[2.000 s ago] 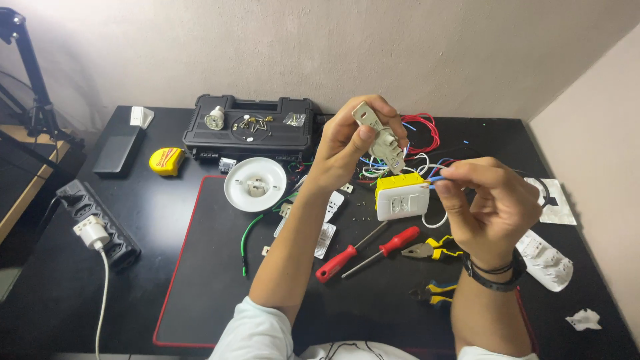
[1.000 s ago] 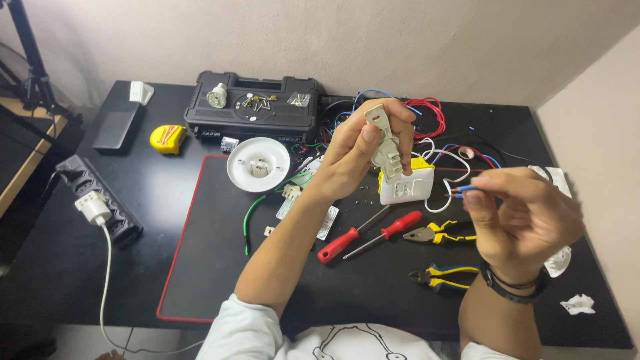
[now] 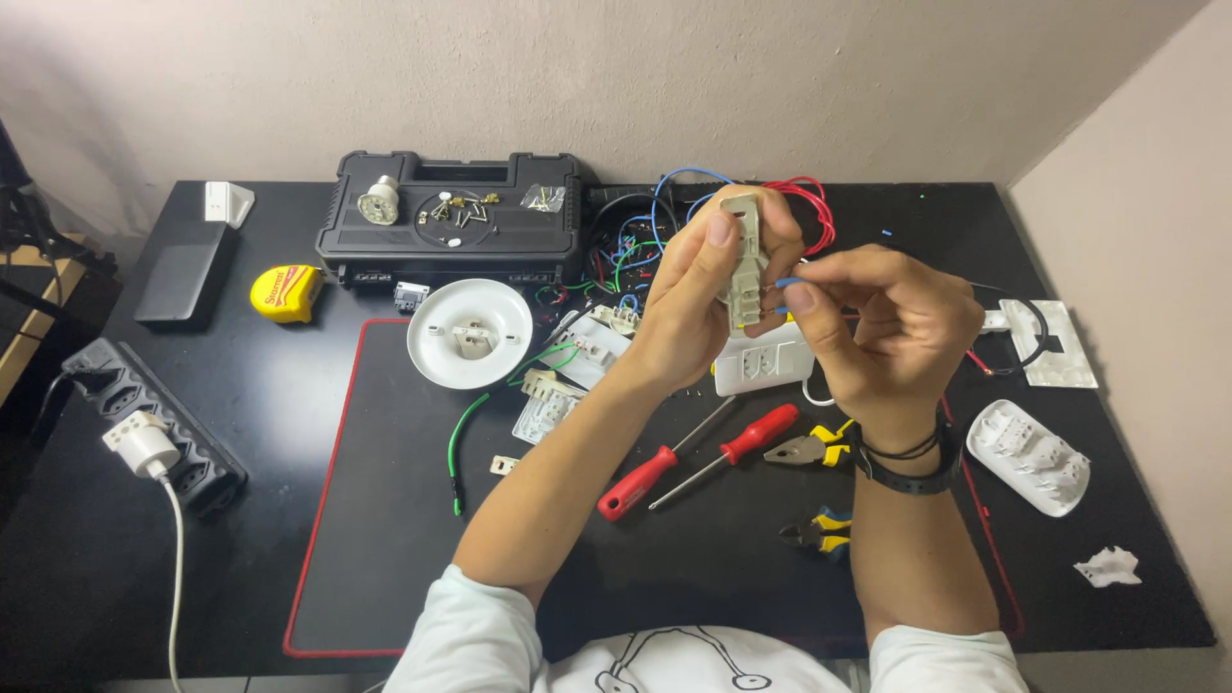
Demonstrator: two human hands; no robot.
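Note:
My left hand [image 3: 707, 265] holds a cream plastic terminal module [image 3: 744, 265] upright above the mat. Blue wires [image 3: 791, 283] are pinched between the thumb and fingers of my right hand [image 3: 871, 332], their ends close against the module's right side; whether they sit inside it I cannot tell. Below the hands lies a white outlet plate [image 3: 763, 364] on a yellow box, partly hidden. Two red-handled screwdrivers [image 3: 640, 484] [image 3: 760, 433], combination pliers [image 3: 810, 448] and yellow-and-blue cutting pliers [image 3: 816, 533] rest nearer to me on the mat.
A black toolbox [image 3: 448, 241] bears a bulb and small screws. Left are a yellow tape measure [image 3: 287, 294], a power strip [image 3: 197, 452] and a white round lamp holder [image 3: 470, 334]. Red cable [image 3: 816, 217] lies behind the hands; white covers [image 3: 1028, 457] lie to the right.
My right hand has moved left with the blue wires, from apart from the module to right beside it. My left hand still holds the module.

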